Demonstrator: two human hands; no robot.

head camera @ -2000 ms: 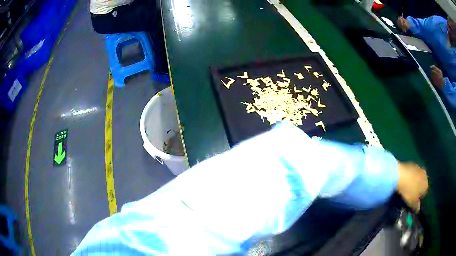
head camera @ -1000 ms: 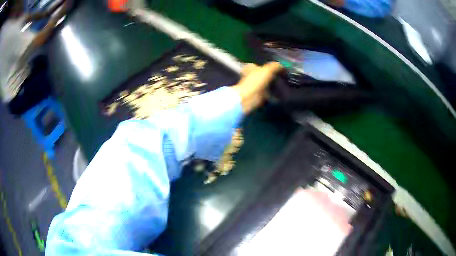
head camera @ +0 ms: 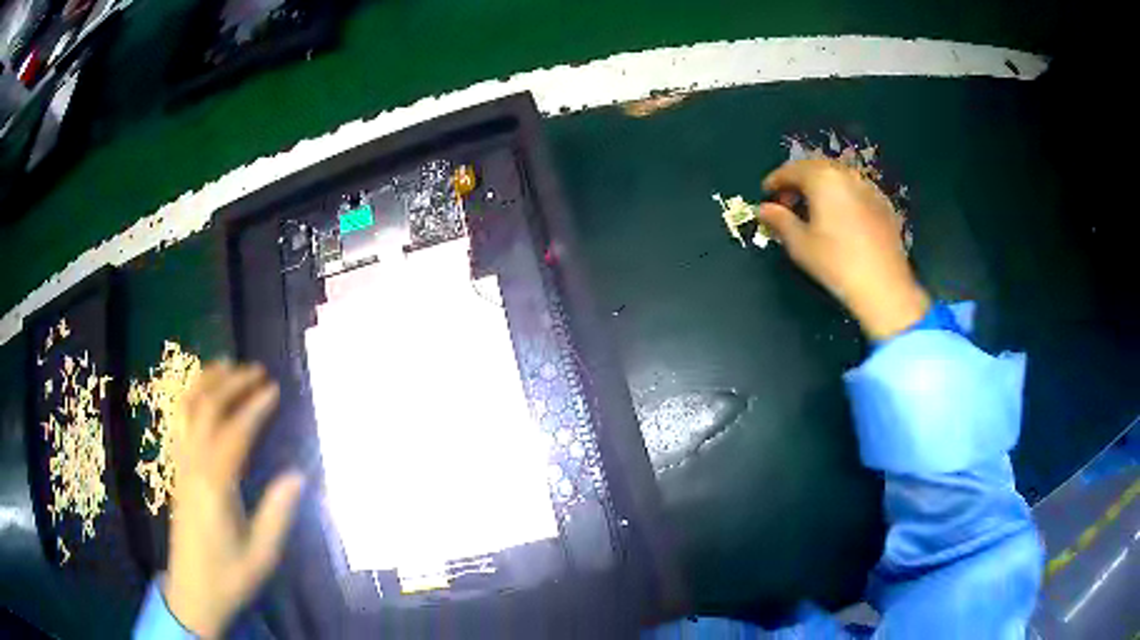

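An open tablet (head camera: 515, 331) lies in a black foam tray (head camera: 569, 269) in front of me. Its top end has a dark circuit board (head camera: 434, 206) with a teal patch, and a large glaring white sheet (head camera: 431, 400) fills its middle. My left hand (head camera: 225, 481) is over the tray's left side, fingers apart, with nothing visible in it. My right hand (head camera: 850, 244) is at a pile of small silvery and dark parts (head camera: 854, 153) right of the tray. Its thumb and forefinger are close together beside small cream pieces (head camera: 740, 218); whether they grip anything cannot be told.
A smaller black tray (head camera: 40, 413) with many cream pieces stands at the far left. More cream pieces (head camera: 160, 406) are heaped between the two trays. A white stripe (head camera: 750, 65) crosses the dark green surface behind the tray. Another dark tray (head camera: 256, 56) is at the upper left.
The view has swung to the right and now centres on the tablet tray. My left arm has drawn back from a tray across the stripe to this tray's left side. My right hand has come into view.
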